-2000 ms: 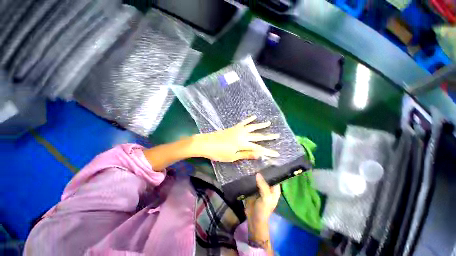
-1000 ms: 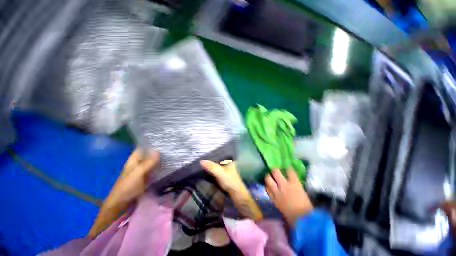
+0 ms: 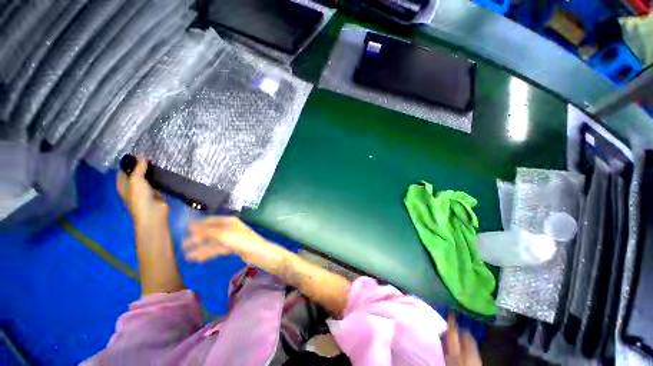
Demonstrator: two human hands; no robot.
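A black panel unit in a silvery bubble bag lies at the left end of the green bench, against the bagged stack. Its bare black end sticks out toward me, and a white and blue label shows through the bag. My left hand holds the panel's left corner, thumb on top; its fingers underneath are partly hidden. My right hand, blurred, is open and empty just in front of the black end. A green cloth lies crumpled at the right, beside a translucent white bottle.
Bagged units are stacked at left. Two black panels lie on bubble bags at the back, one at the centre right. A bubble bag lies under the bottle, beside the right panel stack. Another person's hand shows at the bottom.
The bagged panel has moved left from in front of me onto the left end. My right hand has come off it. The other person's hand has left the green cloth.
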